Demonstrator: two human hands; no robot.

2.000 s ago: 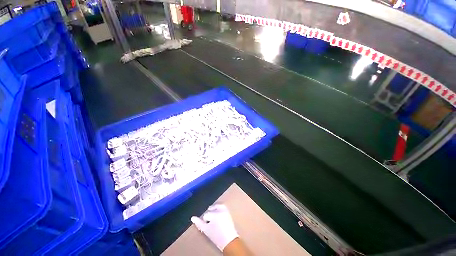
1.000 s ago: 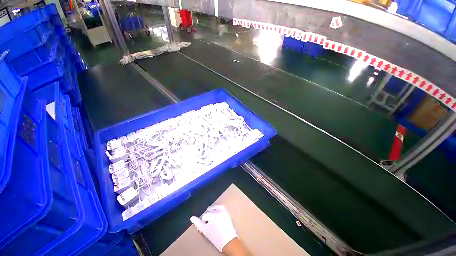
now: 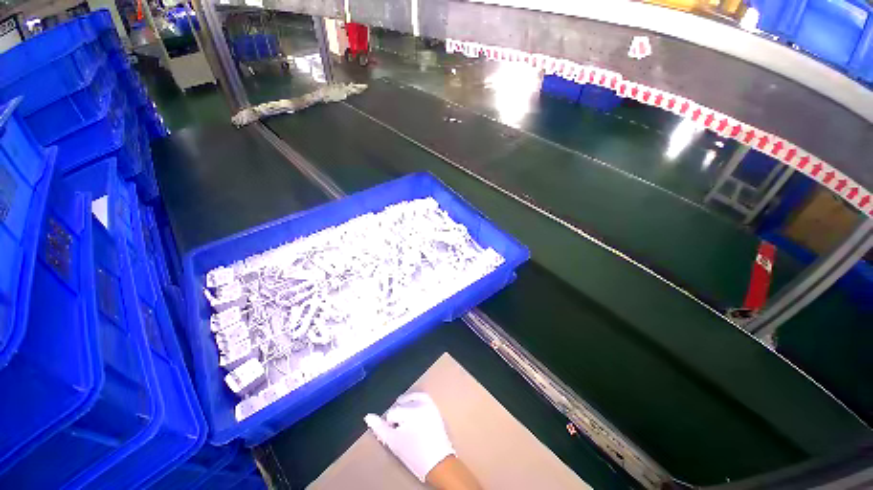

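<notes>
My right hand, in a thin white glove, rests on the beige board at the bottom centre. Its thumb points left, apart from the loosely curled fingers; nothing shows in it. The fingertips are partly hidden. My left hand is out of the picture. A blue crate lies at a slant beyond the hand, over the belt's metal rail. It is full of white power adapters with bundled cords; glare blurs many of them. The hand does not touch the crate.
Tall stacks of blue crates stand close along the left. The dark green conveyor belt runs diagonally, with a metal rail. A shelf edge with red-arrow tape crosses the upper right. A metal post stands at right.
The camera view has shifted slightly. My right hand, the board and the crate have not visibly moved against each other.
</notes>
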